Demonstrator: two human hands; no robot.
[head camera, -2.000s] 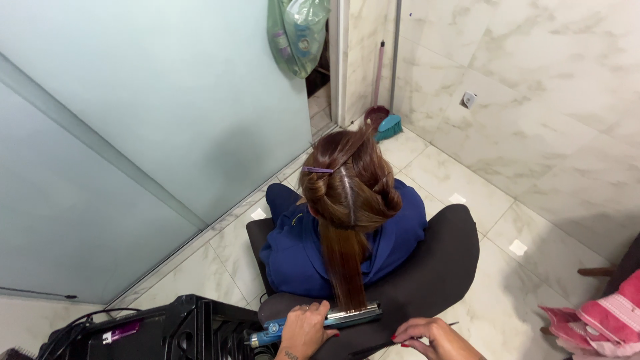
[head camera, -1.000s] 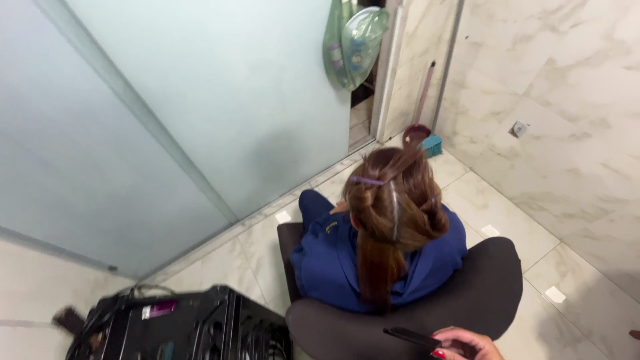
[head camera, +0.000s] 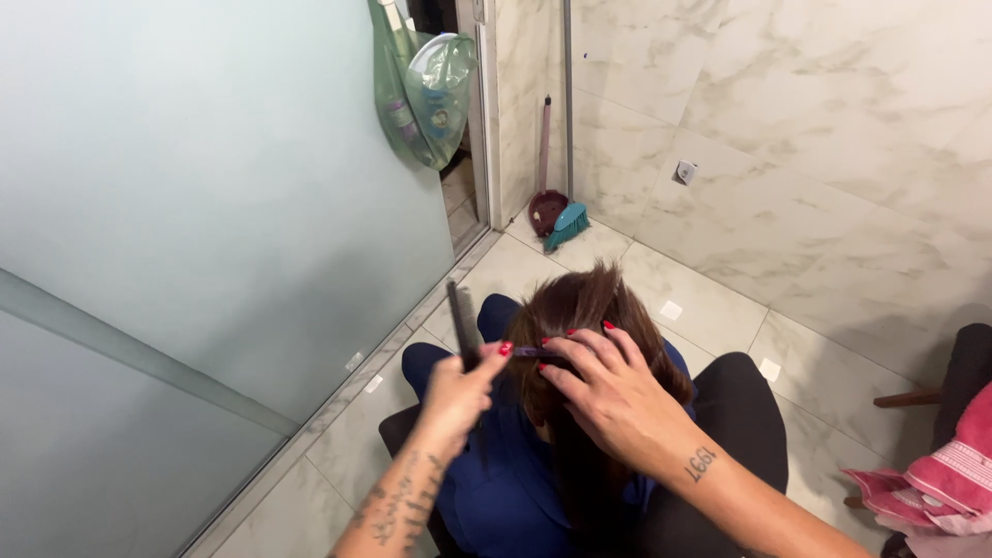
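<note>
A seated person in a blue top (head camera: 504, 504) has long brown hair (head camera: 577, 302), partly gathered up on the head. My left hand (head camera: 465, 387) grips a black comb (head camera: 463, 322), its toothed end pointing up and away; the thumb is beside the end of a purple hair clip (head camera: 533, 353). My right hand (head camera: 608, 380) lies over the back of the head, fingers spread on the hair and partly covering the clip. Whether its fingers pinch the clip is unclear.
A dark chair (head camera: 728, 411) supports the person. Frosted glass panels (head camera: 217, 194) stand at left, with a green plastic bag (head camera: 430, 101) hanging nearby. A teal broom (head camera: 570, 225) and dustpan (head camera: 546, 211) occupy the corner. Pink towels (head camera: 949, 473) lie at right.
Two seconds ago my left hand held a blue hair straightener on the hair; it now holds a comb. My right hand, holding a dark comb one second ago, has moved onto the head.
</note>
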